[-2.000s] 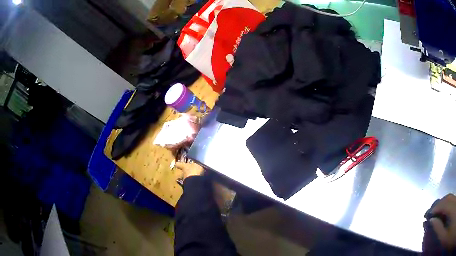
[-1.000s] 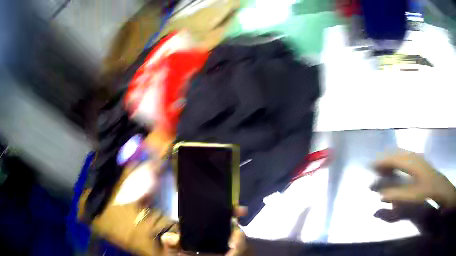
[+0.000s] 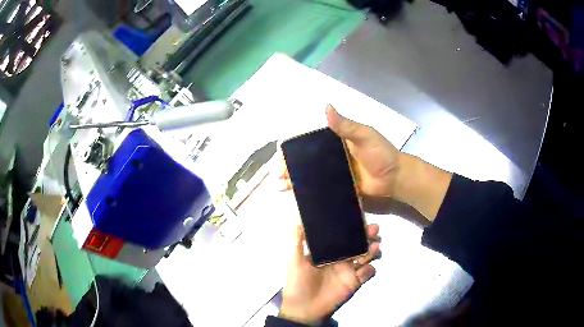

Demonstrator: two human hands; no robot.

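A smartphone (image 3: 325, 195) with a black screen and thin pale gold edge is held over the white sheet, right of the sewing machine. My left hand (image 3: 320, 278) holds it from below at its lower end, fingertips curled around the lower right edge. My right hand (image 3: 371, 159) holds its upper right side, thumb raised by the top corner. Some fingertips show at the phone's left edge. The screen shows no picture. The fingers behind the phone are hidden.
The sewing machine's blue cover (image 3: 146, 191), with a red square (image 3: 102, 244), stands at left. A pale grey cylinder (image 3: 195, 115) on a rod is above it. Black fabric (image 3: 137, 308) lies at the lower left, with a thin cable (image 3: 96, 300) beside it. A shiny metal surface (image 3: 397, 64) is at upper right.
The view has swung right to the machine. The phone, earlier in my left hand alone, is now over the white sheet with my right hand on it too.
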